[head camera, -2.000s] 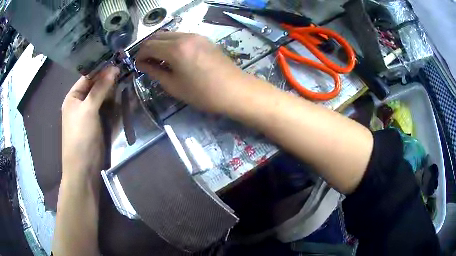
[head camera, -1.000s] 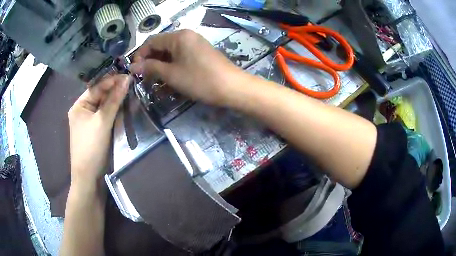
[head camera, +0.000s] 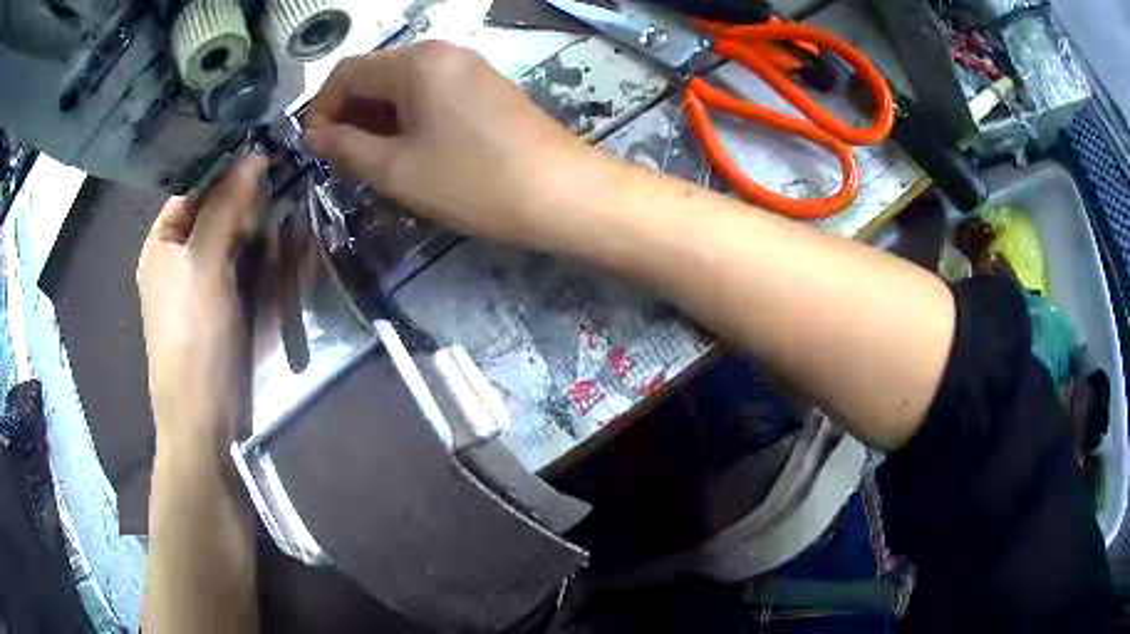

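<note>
My right hand [head camera: 409, 136] is at the needle end of the off-white sewing machine head [head camera: 93, 99], thumb and forefinger pinched together. No thread shows between them. My left hand [head camera: 205, 285] is on the left side of the needle area, its fingertips raised under the head and blurred; whether they hold anything is hidden. The shiny metal folder [head camera: 316, 390] lies below the needle area, between my left hand and right forearm. A dark brown ribbed strip [head camera: 421, 477] runs through its wide mouth and hangs over the table's front edge.
Orange-handled scissors [head camera: 793, 118] lie beyond my right forearm, beside a black-handled tool [head camera: 936, 155]. A pale plastic bin [head camera: 1109, 273] and a small parts tray [head camera: 1029, 74] are at right. Brown fabric panels [head camera: 99, 334] lie at left. A grey strip [head camera: 793, 514] hangs by my lap.
The view has shifted slightly. My left fingertips have moved left, a little away from my right fingertips, which stay pinched by the needle. More of a grey strip shows beside the folder.
</note>
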